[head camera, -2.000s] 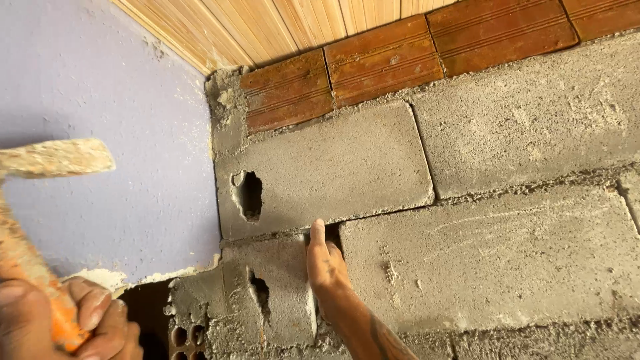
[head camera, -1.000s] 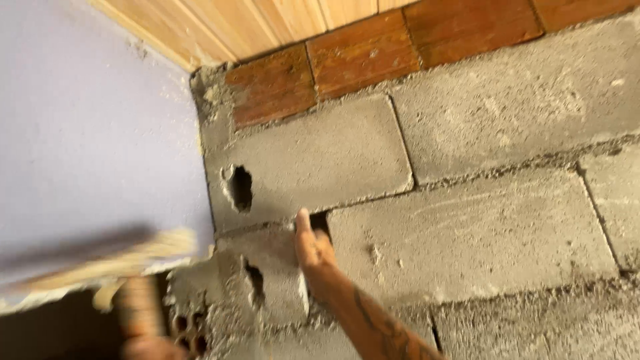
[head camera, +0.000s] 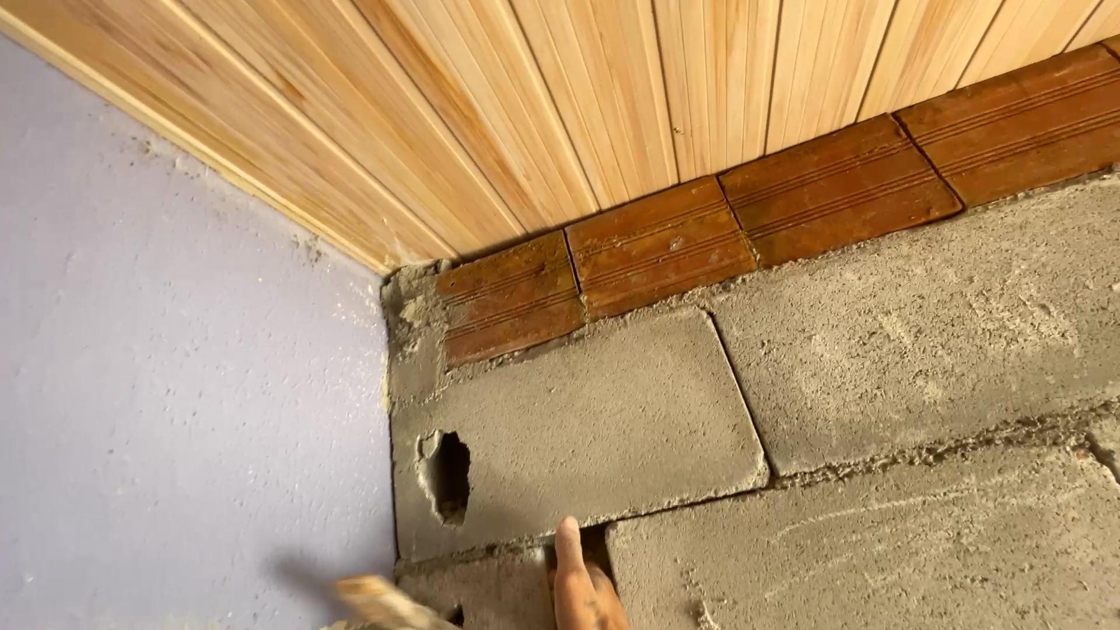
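Observation:
My right hand (head camera: 584, 577) reaches up from the bottom edge. Its thumb points up against the lower edge of a grey concrete block (head camera: 595, 420), while its other fingers are partly hidden at the dark gap between two lower blocks. Left of the hand is a smaller cut block (head camera: 499, 582); on its right is a long block (head camera: 857, 551). The blurred, worn end of a hammer-like tool (head camera: 385, 602) shows at the bottom, in front of the wall corner. My left hand is out of the frame. The upper block has a jagged hole near its left end.
A pale lilac plastered wall (head camera: 192, 350) meets the block wall at the left. Red clay bricks (head camera: 656, 249) run above the blocks, under a wood-plank ceiling (head camera: 560, 96). Rough mortar (head camera: 416, 341) fills the corner. Another large concrete block (head camera: 936, 324) lies at the right.
The view has tilted up toward the ceiling. My left hand, earlier on the tool's orange handle, has left the frame. My right hand stays by the same gap.

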